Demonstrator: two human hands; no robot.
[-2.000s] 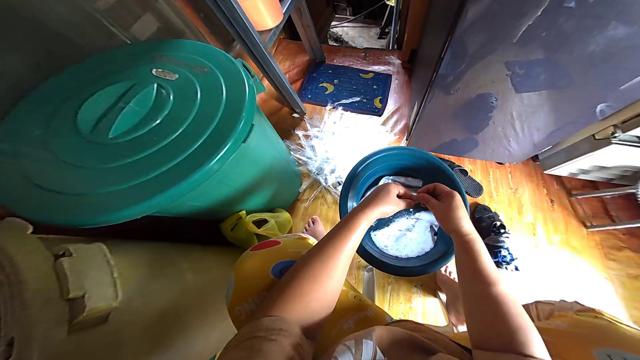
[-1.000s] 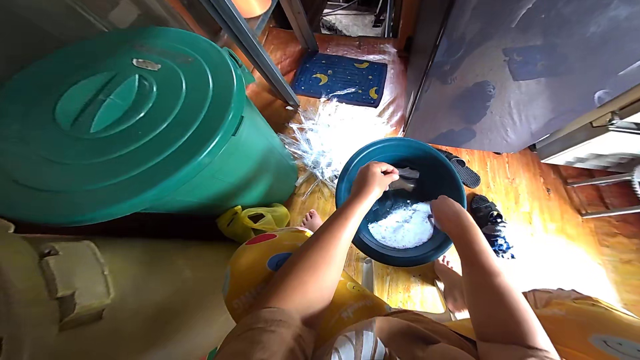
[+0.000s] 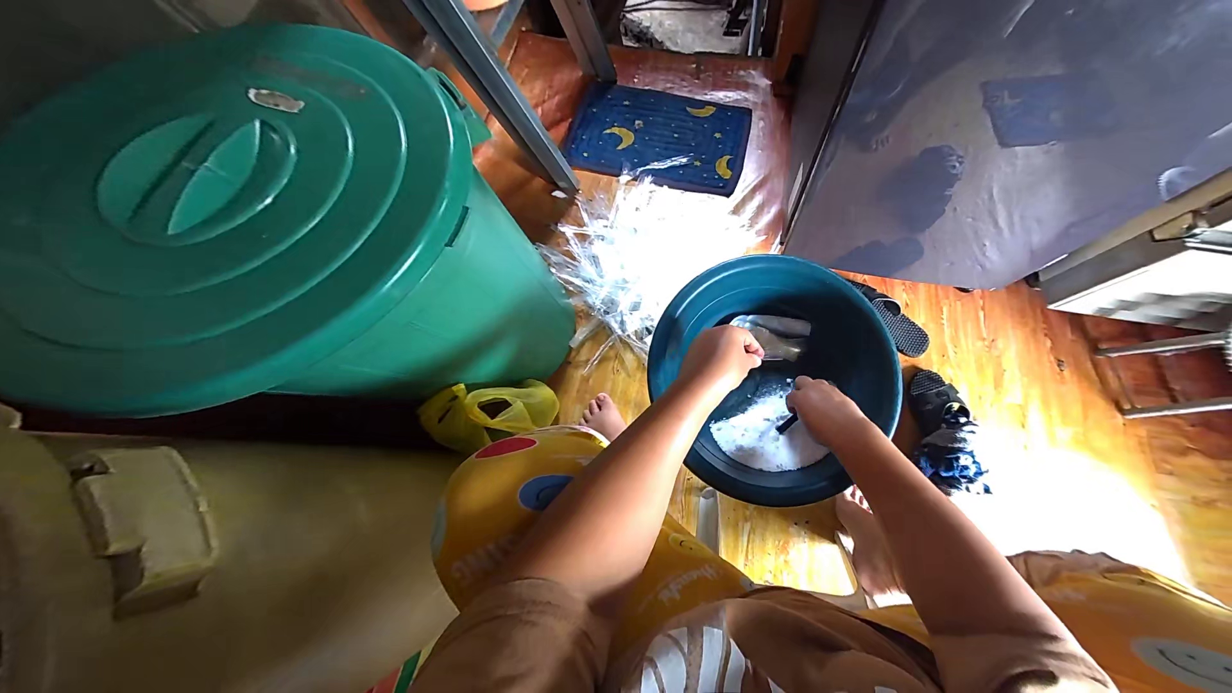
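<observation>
A dark teal plastic basin stands on the floor between my feet. White grainy material lies in its near part. My left hand is over the basin, fingers closed on the edge of a small clear plastic bag. Another pale, filled plastic piece lies just beyond that bag. My right hand is above the white material and grips a small dark tool, mostly hidden by the fingers; its kind cannot be told.
A large green lidded plastic bin stands at the left, with a yellow plastic bag beside it. Shiny clear plastic strips lie beyond the basin, near a blue moon-patterned mat. Dark slippers lie right of the basin.
My hands were together over the basin two seconds ago, then apart. My right hand has since moved inward from the basin's right rim, and the dark tool now shows below it.
</observation>
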